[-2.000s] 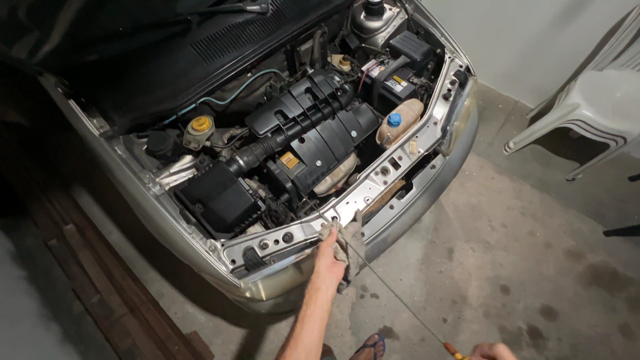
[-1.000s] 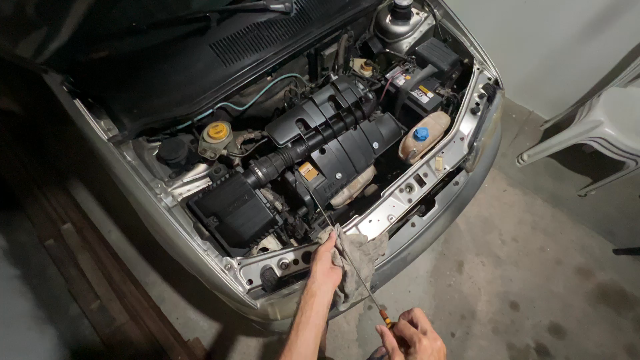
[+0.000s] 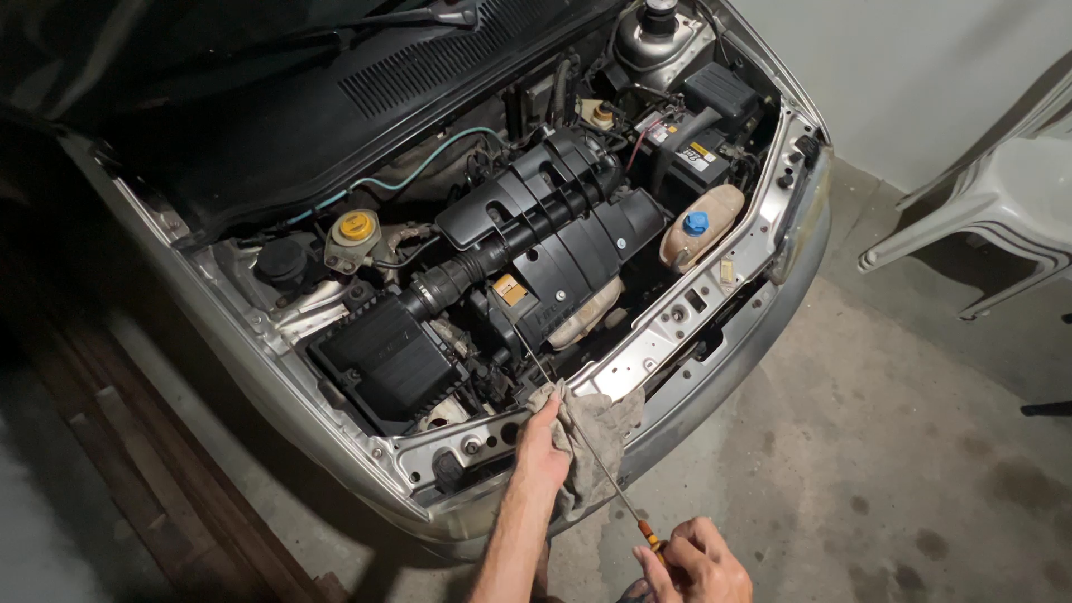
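Note:
My left hand (image 3: 544, 440) grips a grey rag (image 3: 596, 427) at the front panel of a car's engine bay. A long thin engine oil dipstick (image 3: 605, 471) passes by the rag and slants up towards the engine, its far end near the orange label on the black engine cover (image 3: 569, 260). My right hand (image 3: 695, 563) holds the dipstick's orange handle (image 3: 651, 538) at the bottom, in front of the bumper. Where the rag is pinched, folds and fingers partly hide the dipstick.
Around the engine are an air filter box (image 3: 389, 360), a coolant tank (image 3: 703, 226) with a blue cap, a battery (image 3: 682, 159) and a yellow-capped reservoir (image 3: 354, 234). The metal crossmember (image 3: 670, 322) runs along the front. Stacked white plastic chairs (image 3: 997, 201) stand at right.
My right hand has come nearer my left hand and the car, bringing the dipstick's handle with it. The dipstick's far end now reaches past the rag over the engine bay.

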